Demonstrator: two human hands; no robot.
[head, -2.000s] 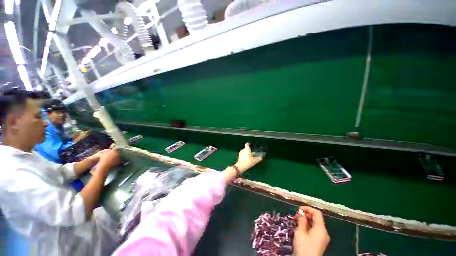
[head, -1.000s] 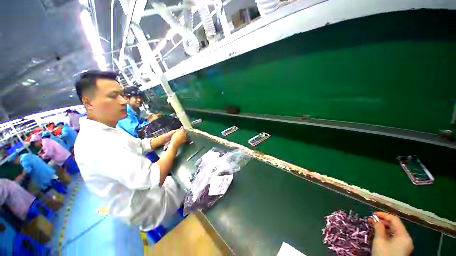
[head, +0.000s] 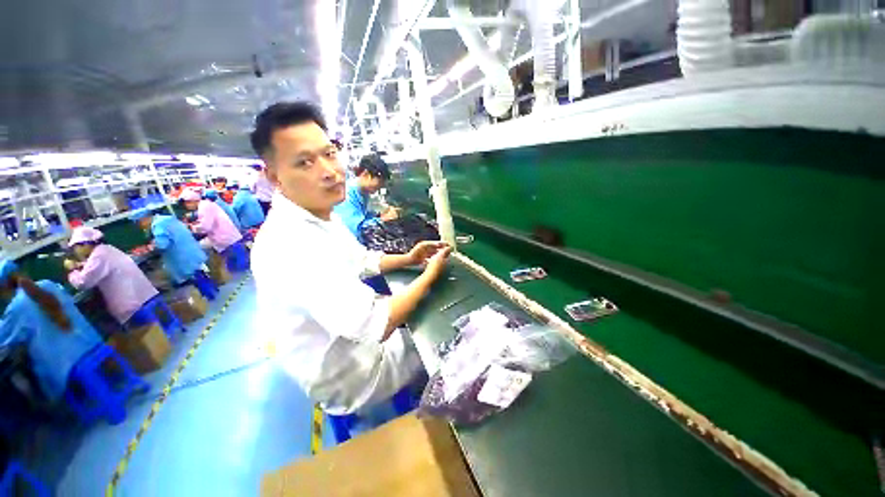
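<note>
Neither of my hands is in the picture. Nearest in front of me, a crinkled clear plastic bag with a white label and dark purplish contents lies on the dark green bench top. A brown cardboard box stands at the bench's left edge, cut off by the bottom of the picture. Two phone units lie on the green conveyor belt beyond the edge rail, one nearer and one farther. The pile of strip parts is out of view.
A worn whitish-brown edge rail divides bench from conveyor. A person in white sits at the bench's left side, with another in blue beyond. More seated workers and blue stools are at the left.
The view has swung left. My right hand and the strip pile have left the picture. My left hand, at the conveyor two seconds ago, is also out. The person in white now faces this way.
</note>
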